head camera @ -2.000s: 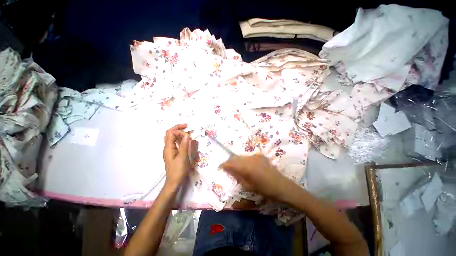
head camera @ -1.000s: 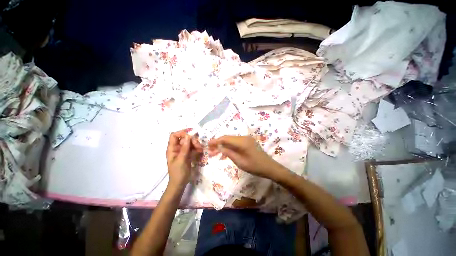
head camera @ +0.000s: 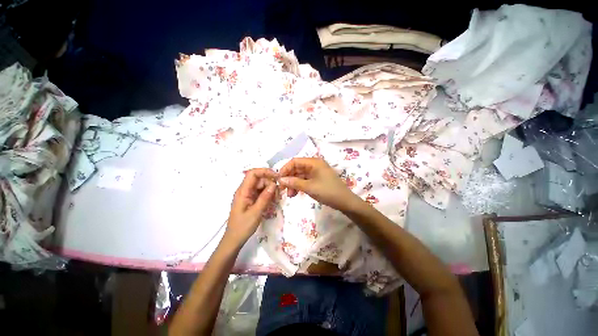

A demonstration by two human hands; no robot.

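Observation:
The floral garment (head camera: 354, 164), cream-white with small red-brown flowers, lies heaped and layered in front of me, blown out by the lamp. A pale grey hang tag (head camera: 289, 149) lies on the cloth just beyond my fingertips. My left hand (head camera: 252, 202) and my right hand (head camera: 318, 184) meet at the fingertips over the garment. Their fingers are pinched together. Whatever is between them is too small to make out, so I cannot tell if it is a loop pin or cloth.
A garment bundle (head camera: 29, 157) stands at far left. A white card (head camera: 117, 178) lies on the pink-edged table (head camera: 151, 216). Clear loop pins (head camera: 486, 190) are heaped at right, near loose hang tags (head camera: 518, 157). A pale floral garment (head camera: 508, 56) drapes at upper right; folded cloths (head camera: 380, 38) lie behind.
My right hand has come from the lower right to meet my left fingertips, and both have moved slightly up and right. The grey tag, first a blurred strip by my right hand, now lies beyond the fingers.

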